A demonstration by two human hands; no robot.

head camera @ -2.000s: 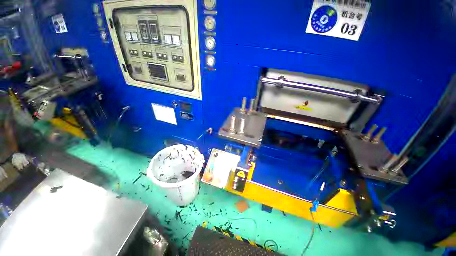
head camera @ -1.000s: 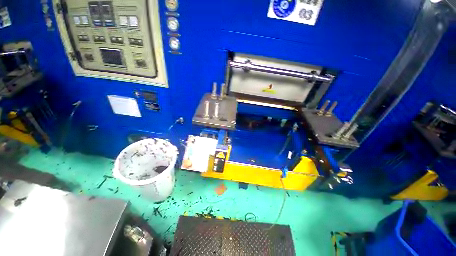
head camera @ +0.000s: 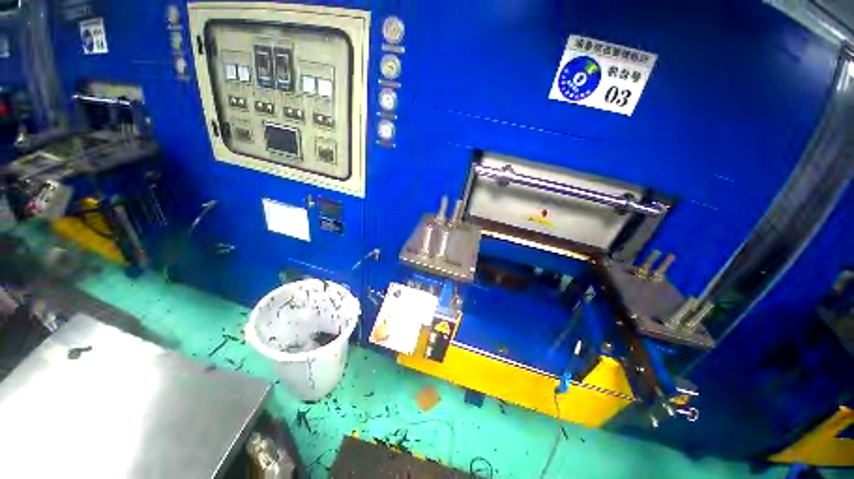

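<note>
Neither of my hands is in the picture. The blue moulding press (head camera: 449, 112) fills the view in front of me, with steel side plates (head camera: 440, 247) bearing upright pins and a yellow lower frame (head camera: 524, 382). Its cream control panel (head camera: 281, 94) is at the upper left beside round gauges. A button box covered by a white sheet (head camera: 404, 318) sits at the press's left front. A white scrap bucket (head camera: 314, 370) with black trimmings in it stands on the floor left of that box.
A stainless-steel bench (head camera: 122, 402) is at the lower left, with a small black scrap on it. A dark standing plate (head camera: 393, 460) is at the bottom edge. Black trimmings litter the green floor (head camera: 375, 412). Another press (head camera: 89, 150) stands at the far left.
The view swung right and then back left. The blue tote seen at the lower right one second ago is now almost wholly out of view. No press part has visibly moved.
</note>
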